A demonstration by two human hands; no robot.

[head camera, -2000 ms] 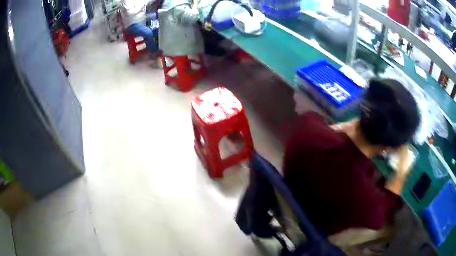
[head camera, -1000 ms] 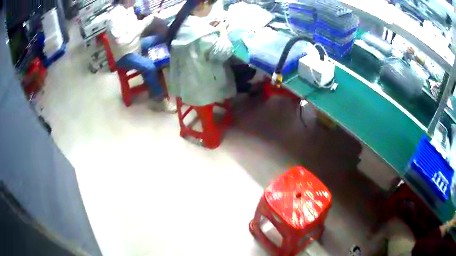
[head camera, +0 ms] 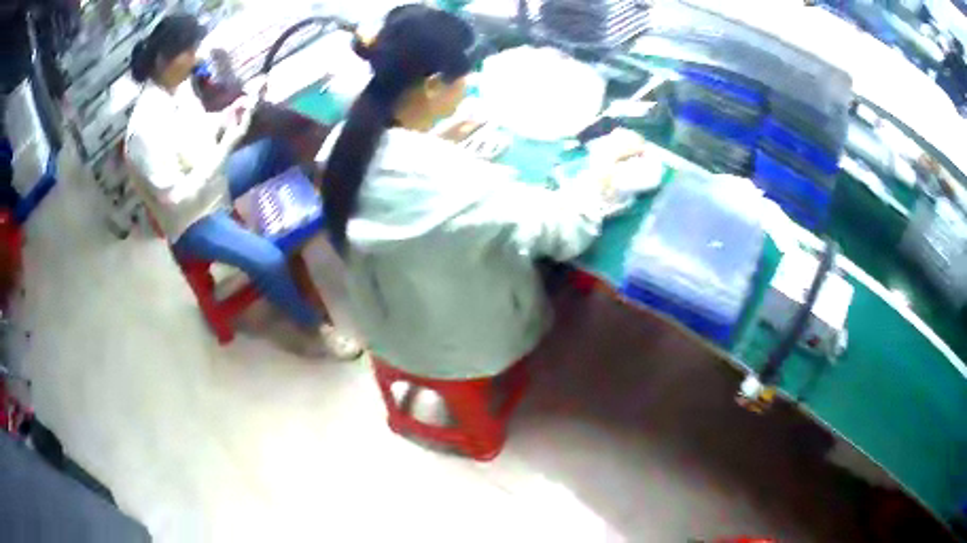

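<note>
Neither my left hand nor my right hand is in the picture. Nearest in front of me is the green bench [head camera: 896, 395], running from the lower right to the upper left. On it stands a white box-shaped device [head camera: 811, 301] with a black flexible hose [head camera: 797, 318] that hangs over the bench edge. Beside it, clear plastic trays [head camera: 698, 235] are stacked on a blue tray [head camera: 679, 308]. What the trays hold is too blurred to tell.
A person in a pale grey-green jacket [head camera: 445, 265] sits on a red stool [head camera: 467, 414] at the bench. Another person in white [head camera: 175, 149] sits farther left, beside a blue tray [head camera: 284, 204]. Blue crates [head camera: 795, 170] stand behind. Pale floor [head camera: 244, 445] lies left.
The view has moved forward along the bench. The seated people and the white device appear larger. The person in dark red and the blue tray beside them have left the picture.
</note>
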